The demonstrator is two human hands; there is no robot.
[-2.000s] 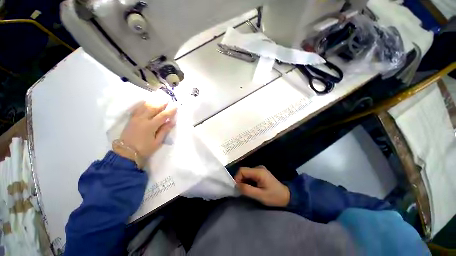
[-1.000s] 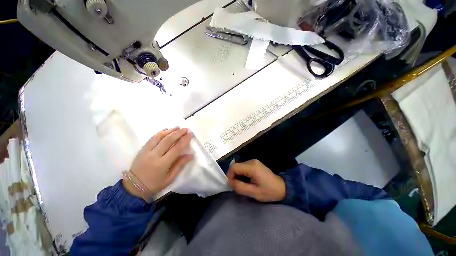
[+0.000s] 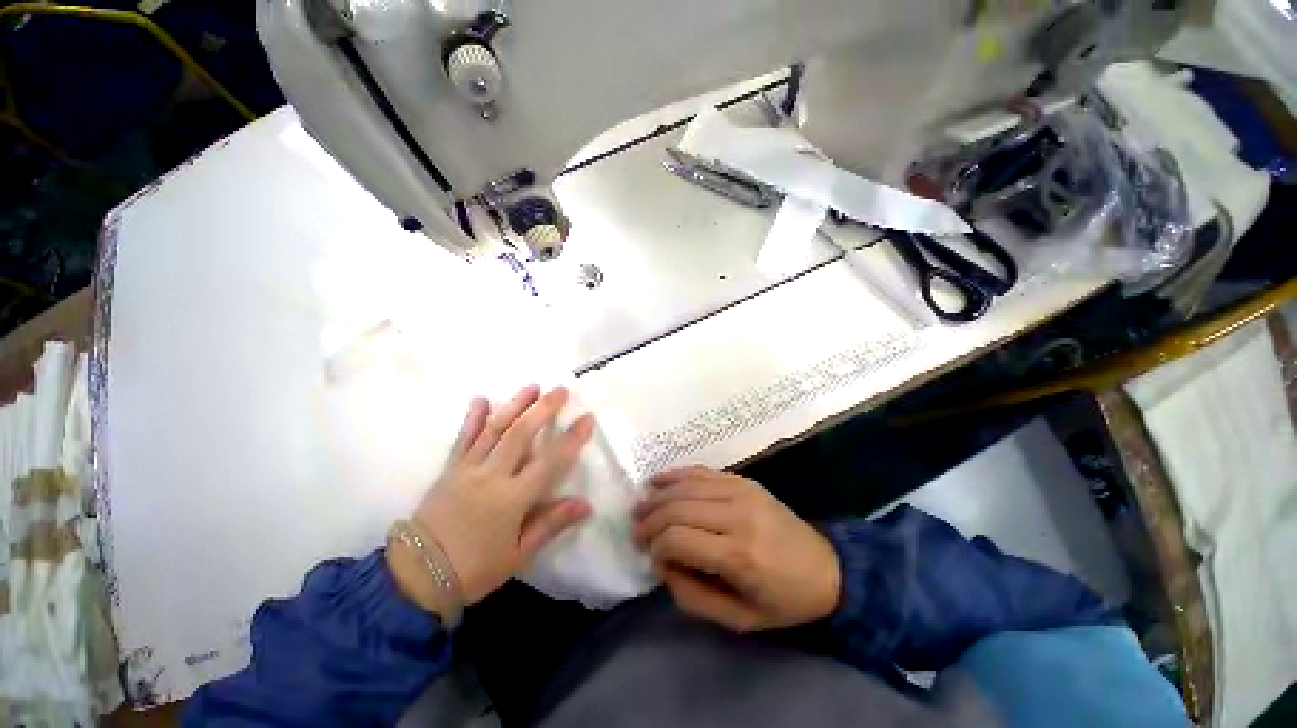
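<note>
The white fabric piece lies on the white table and hangs over its front edge; its far part is washed out by the lamp. My left hand lies flat on it, fingers a little apart, below the presser foot. My right hand is curled at the fabric's right edge, with the edge between its fingers. The presser foot and needle are beyond my left fingertips, apart from them. The sewing machine stands over the table.
Black scissors and a grey metal tool lie right of the bed with white scrap strips. A clear plastic bag is at the right. Tied bundles are at the left, a white fabric stack at the lower right.
My left hand has moved from beside the presser foot back toward the front edge. My right hand has come closer to it along the fabric's edge. The camera view has shifted.
</note>
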